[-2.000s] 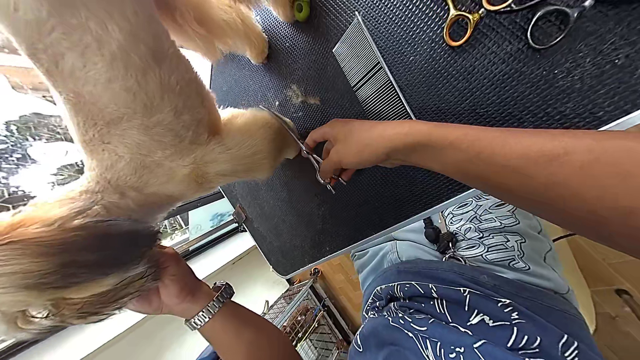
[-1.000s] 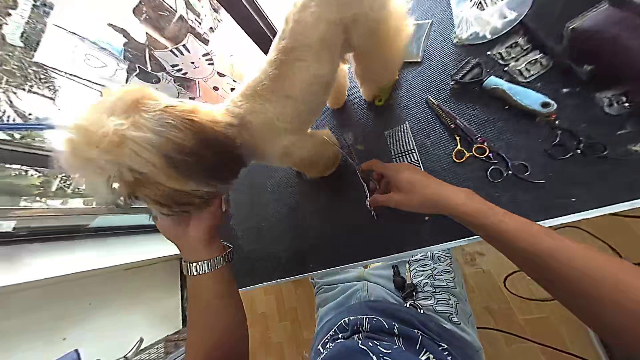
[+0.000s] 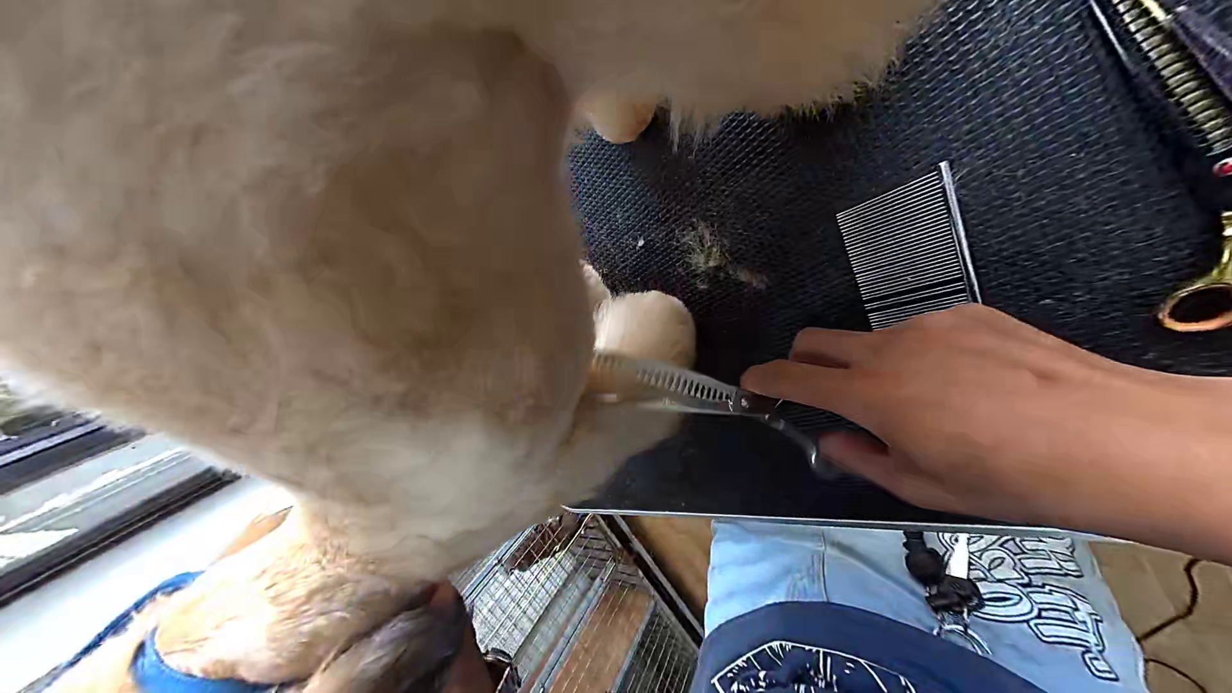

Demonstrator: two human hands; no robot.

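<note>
A cream-coated dog (image 3: 385, 241) fills the left and top of the head view, standing on a black textured grooming table (image 3: 1039, 125). My right hand (image 3: 905, 404) grips thinning shears (image 3: 712, 390), whose blades lie against the fur of the dog's leg, close to a paw (image 3: 645, 332). A metal comb (image 3: 910, 250) lies flat just beyond my right hand. Of my left hand (image 3: 448, 635), only a dark sliver seems to show beside the dog's head at the bottom; its fingers are hidden.
Clipped fur (image 3: 707, 250) lies on the mat. Gold-handled scissors (image 3: 1198, 298) rest at the right edge. A wire cage (image 3: 577, 606) stands below the table's metal edge, and a window frame (image 3: 96, 500) is at the left. A cable runs over the floor at lower right.
The view has come much closer to the dog's body. My right hand still holds the shears, now across the leg by a paw. My left hand, earlier at the dog's head, is now mostly hidden.
</note>
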